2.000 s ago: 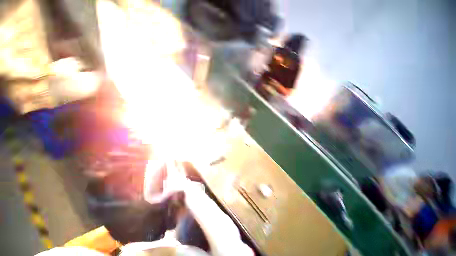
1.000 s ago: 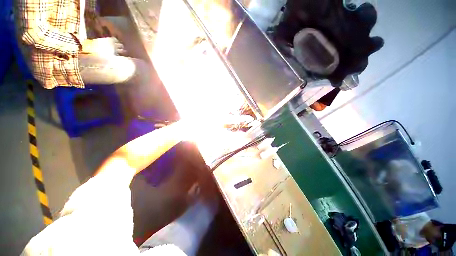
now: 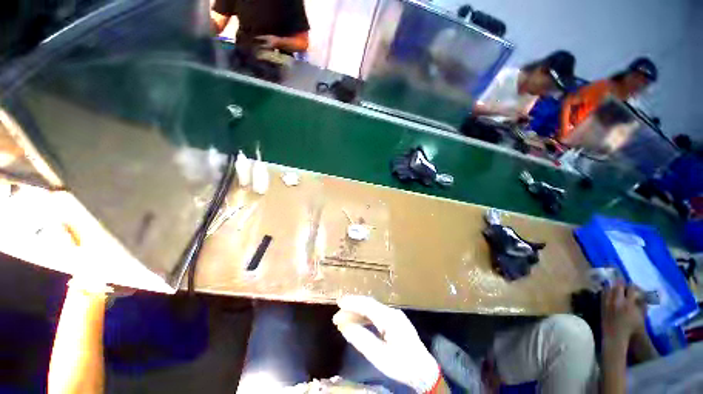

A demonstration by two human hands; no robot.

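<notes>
My left forearm (image 3: 77, 338) reaches up at the lower left into glare at the lit, clear-panelled box; my left hand (image 3: 89, 285) is washed out, and what it holds is hidden. My right hand (image 3: 385, 338), in a white glove with an orange cuff edge, is over my lap at the bench's front edge, fingers apart, with nothing visible in it. On the brown bench (image 3: 432, 238) are a small white cup (image 3: 357, 231) with a thin stick across it, two long brown sticks (image 3: 354, 265) and a black bar (image 3: 260, 252).
White bottles (image 3: 260, 177), a pale lump (image 3: 290, 178) and loose thin sticks (image 3: 231, 219) lie beside the box panel (image 3: 131, 185). A black-and-white piece (image 3: 510, 250) stands on the bench; others lie on the green strip (image 3: 324, 142). A neighbour's hands (image 3: 620, 308) work by a blue tote (image 3: 609, 238).
The view has turned left to right across the bench, levelling it and bringing the blue tote in. My gloved right hand now shows. The large black part near the camera is no longer visible.
</notes>
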